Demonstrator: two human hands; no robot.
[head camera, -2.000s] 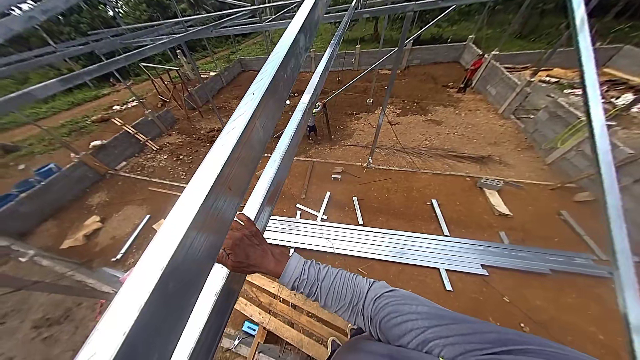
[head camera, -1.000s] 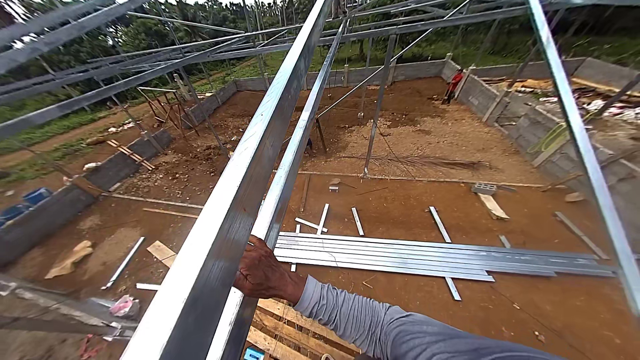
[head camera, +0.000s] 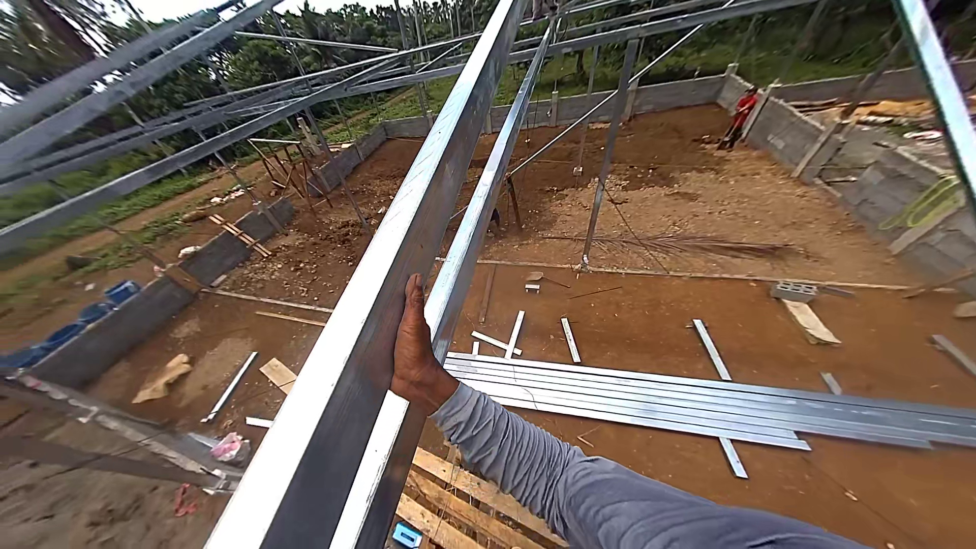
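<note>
My right hand (head camera: 418, 354) reaches in from the lower right in a grey sleeve. It lies against the side of a long metal beam (head camera: 381, 290), with one digit extended upward along it. The wrist crosses a second, narrower metal beam (head camera: 476, 206) that runs close beside the first. The other fingers are hidden, so their grip cannot be made out. Both beams slope up and away toward the top centre. My left hand is out of view.
Below lie wooden slats (head camera: 465, 503) with a blue object (head camera: 406, 534), and a row of metal lengths (head camera: 633, 396) on brown soil. Metal trusses (head camera: 191, 149) cross the upper left. A person in red (head camera: 740, 118) stands far off by a block wall (head camera: 785, 133).
My right hand has shifted from around the narrower beam to the side of the larger beam, with one digit now raised along it.
</note>
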